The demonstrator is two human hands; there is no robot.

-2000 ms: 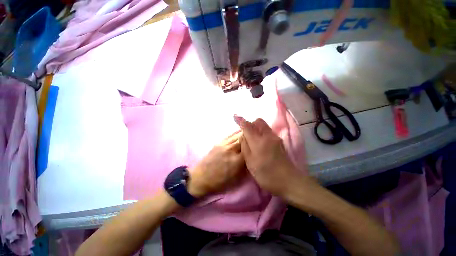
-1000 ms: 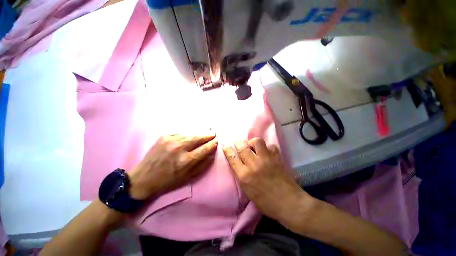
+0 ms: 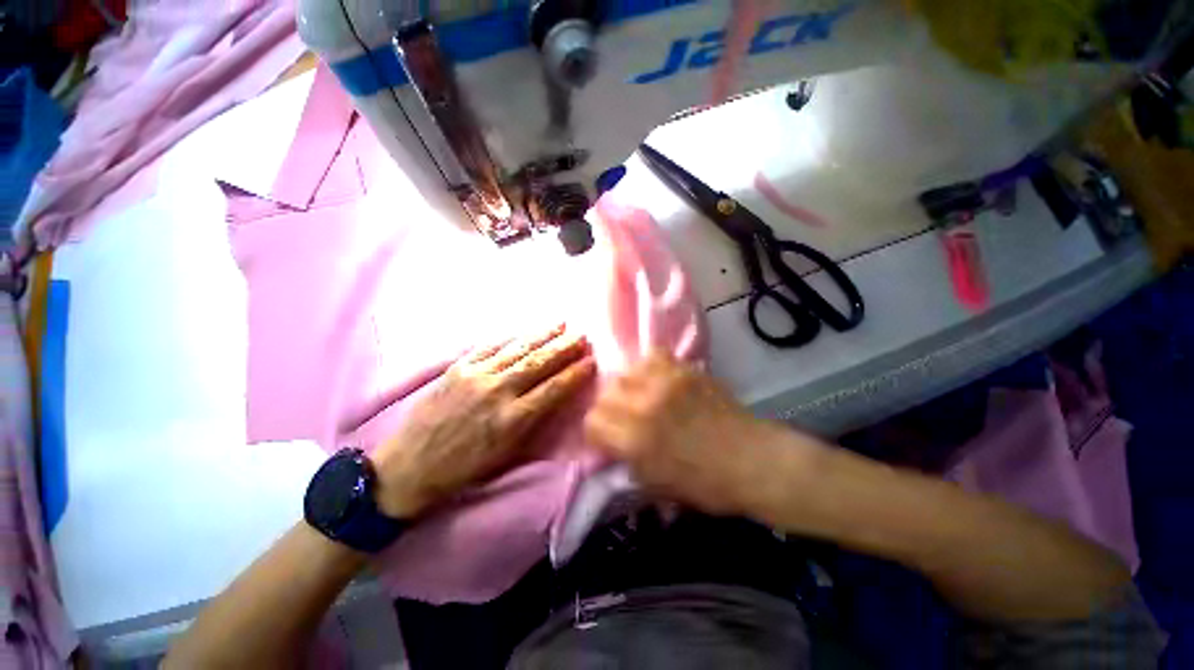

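Observation:
A pink garment panel (image 3: 308, 314) lies across the table in front of the sewing machine and washes out to white under the lamp. The presser foot and needle (image 3: 504, 225) are over its far part. My left hand (image 3: 478, 406), with a dark watch on the wrist, lies flat on the cloth, fingers spread, holding nothing. My right hand (image 3: 674, 425) is blurred and closed on the panel's right part, where the cloth bunches up; its fingertips are unclear. A paler edge of the cloth hangs turned over below it.
Black shears (image 3: 759, 249) lie right of the needle. A small dark and red-pink tool (image 3: 966, 262) lies at the right table edge. The white machine head (image 3: 589, 92) stands above. Pink pieces (image 3: 170, 105) heap at the upper left, and others (image 3: 1048, 458) lie at the lower right.
The right hand has closed and gathered the cloth, which now bunches up toward the needle. The left hand stays flat on the panel. The camera view has shifted.

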